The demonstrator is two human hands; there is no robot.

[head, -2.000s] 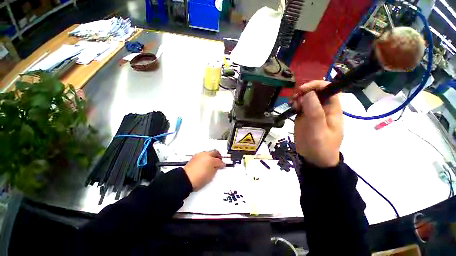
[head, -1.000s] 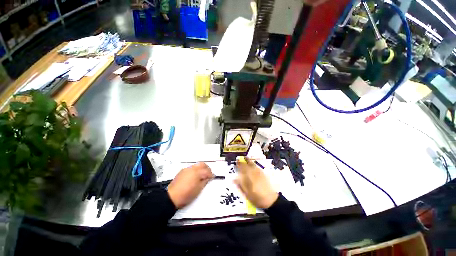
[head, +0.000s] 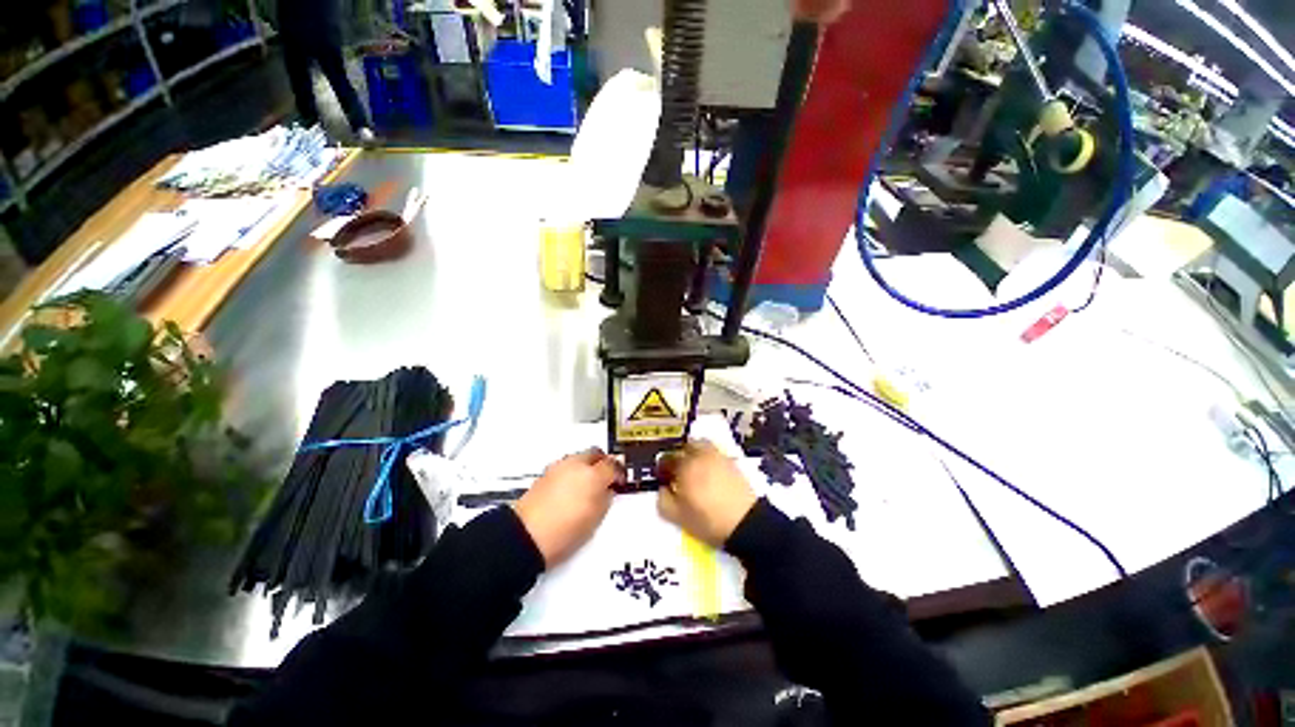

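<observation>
The bench press (head: 656, 334) stands in the middle, with a yellow triangle warning label on its head. My left hand (head: 571, 500) is at the left of the press foot, fingertips closed on the black strip (head: 490, 499), which shows to the left of the hand. My right hand (head: 706, 492) is at the right of the foot, its fingertips together close under the head; whether they hold anything is hidden. Tiny black bits (head: 643, 580) lie in front of the press. Short black pieces (head: 804, 452) lie in a pile to its right.
A bundle of black strips (head: 348, 476) tied with blue cord lies left of the press. A leafy plant (head: 114, 426) is at far left. Yellow tape (head: 702, 574) lies at the front. A brown ring-shaped item (head: 372, 237) is at the back. A blue hose (head: 980, 308) loops at right. A person stands behind.
My right hand has left the lever and come down to the press foot. My left hand was drawn back with the strip and is now at the foot again. The view has shifted.
</observation>
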